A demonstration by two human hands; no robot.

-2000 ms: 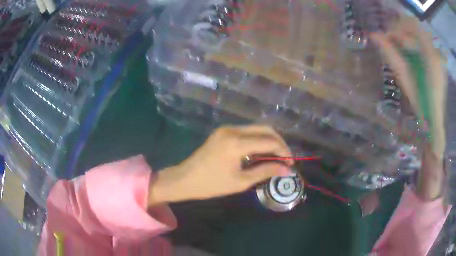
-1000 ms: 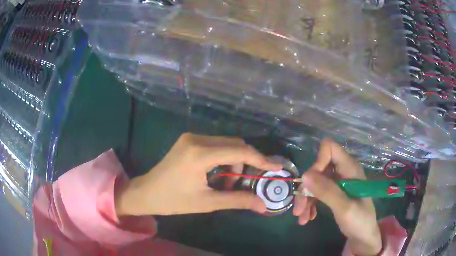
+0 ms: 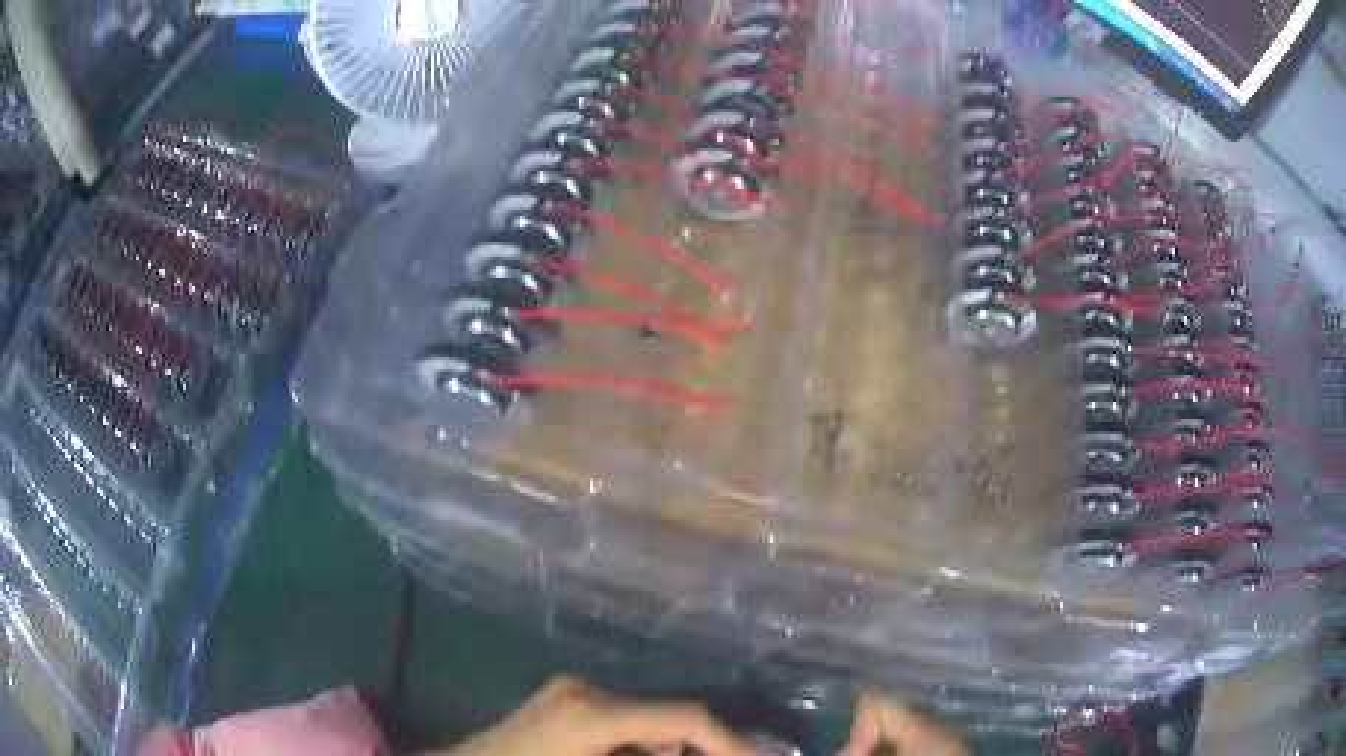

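My left hand [image 3: 591, 722] shows only as knuckles at the bottom edge, with its pink sleeve [image 3: 303, 728] beside it. My right hand [image 3: 898, 728] is a small part at the bottom edge, right of the left hand. The fingers of both are cut off, so what they hold is hidden. A sliver of the round metal fixture [image 3: 774, 744] shows between them. A red wire loop [image 3: 1089, 725] lies right of my right hand. The green tool is not in view. Coin-sized discs [image 3: 994, 321] with red leads stand in rows in the clear stacked trays [image 3: 871, 583] ahead.
A blue-edged tray [image 3: 222, 517] with discs in its upper rows is on the left, above the green mat [image 3: 310, 591]. A white fan [image 3: 387, 56] stands behind. A monitor [image 3: 1233, 45] is at the top right. The tray stack fills the middle and right.
The view has tilted up, so hands and fixture have slid to the bottom edge. My right hand came from the right to the fixture with the green tool, which has since left view.
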